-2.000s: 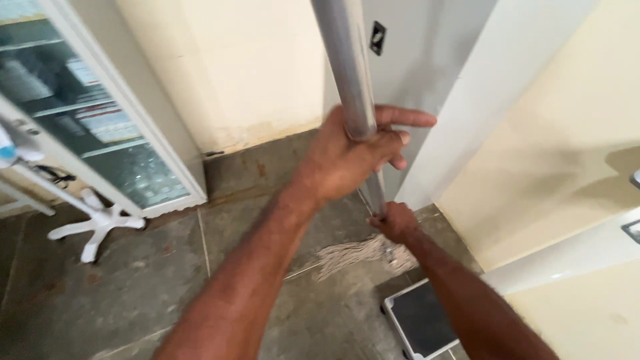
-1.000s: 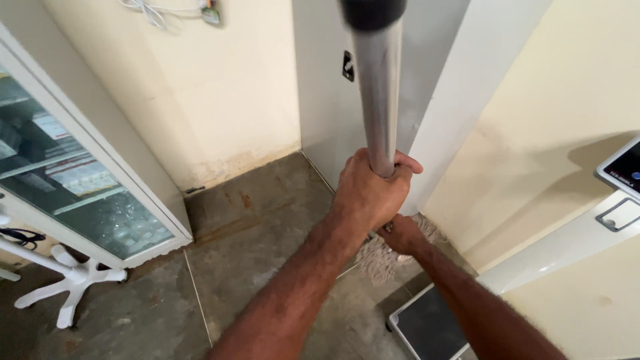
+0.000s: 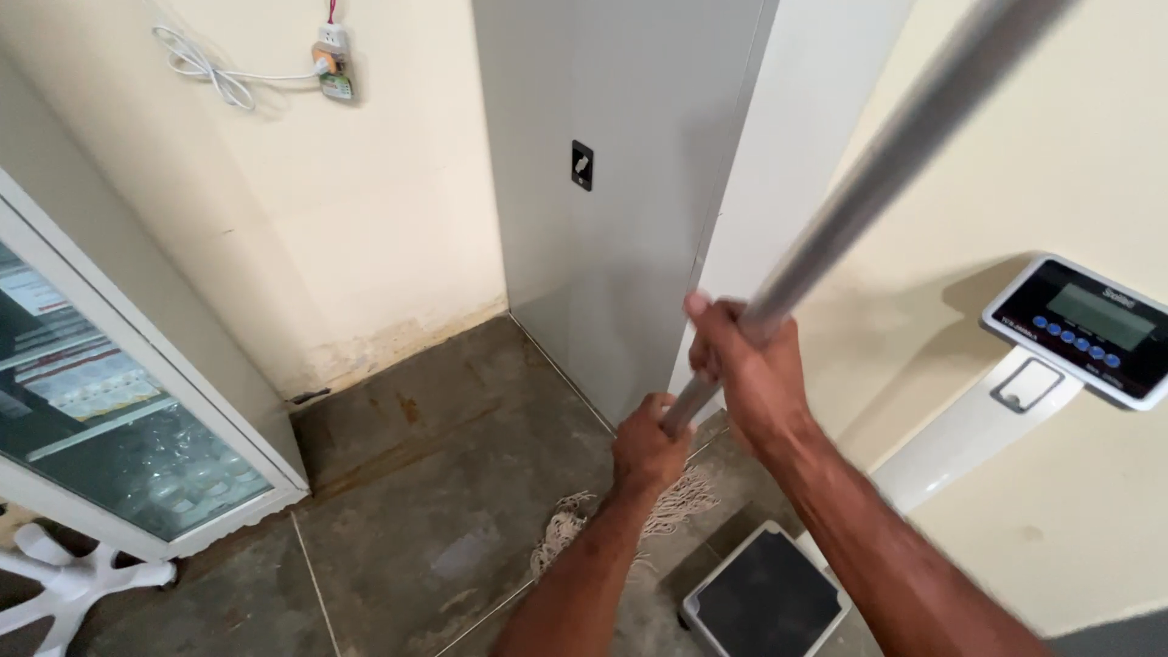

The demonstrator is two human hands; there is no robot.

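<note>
A metal mop handle (image 3: pixel 876 187) slants from the upper right down to the floor. My left hand (image 3: pixel 650 444) grips it low down. Higher up, my right hand (image 3: pixel 756 370) is closed around the same handle, its thumb near the pole. Below my hands, the off-white string mop head (image 3: pixel 680 500) lies spread on the dark floor, partly hidden by my left hand and forearm.
A grey metal cabinet (image 3: pixel 620 228) stands ahead. A glass-fronted cabinet (image 3: pixel 265 429) and a white wheeled base (image 3: pixel 78 577) are at left. At right is a scale with a black platform (image 3: pixel 765 598) and display (image 3: pixel 1086 328). A power adapter (image 3: pixel 334 62) hangs on the wall.
My hands have traded places on the handle: my left was above my right and is now below it. The handle's top has tilted to the right. The view has shifted.
</note>
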